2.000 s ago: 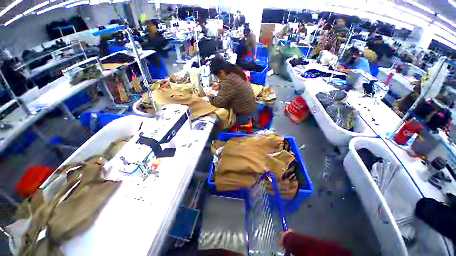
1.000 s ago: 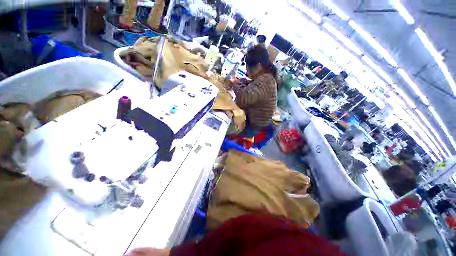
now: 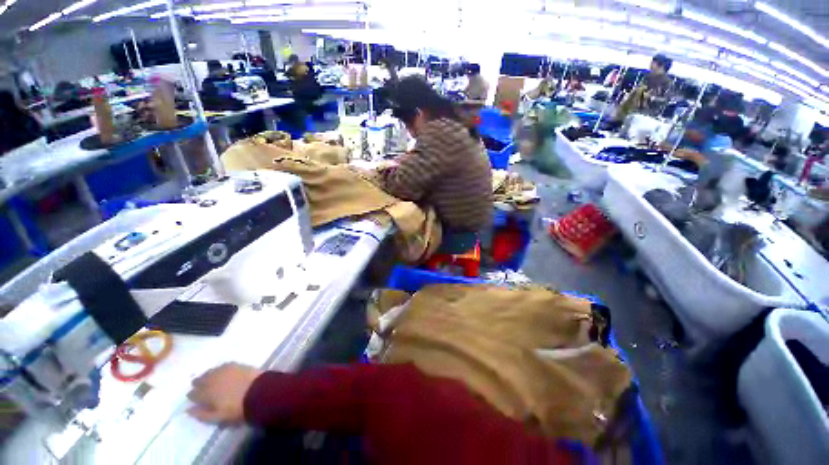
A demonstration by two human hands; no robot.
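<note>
My right hand (image 3: 221, 393), in a dark red sleeve, lies palm down on the white machine table (image 3: 314, 325) near its front edge. It looks empty, though its fingers are blurred. My left hand is out of the picture. Orange-red and yellow scissor handles (image 3: 141, 355) lie left of the hand. The white sewing machine (image 3: 214, 247) stands behind them, with a black cloth strip (image 3: 100, 290) draped over it. Tan garment pieces (image 3: 509, 350) fill a blue bin (image 3: 647, 434) to the right of the table, partly behind my sleeve.
A person in a striped top (image 3: 450, 173) sits beyond the bin, at tan cloth (image 3: 350, 189) on the table. A red crate (image 3: 582, 231) lies on the floor. White troughs (image 3: 656, 229) line the right side. A thin pole (image 3: 193, 100) rises behind the machine.
The blue-framed chair seen earlier beside the bin no longer shows. My right arm has moved left from it, across the bin's near side, onto the table. The view has come nearer and levelled out.
</note>
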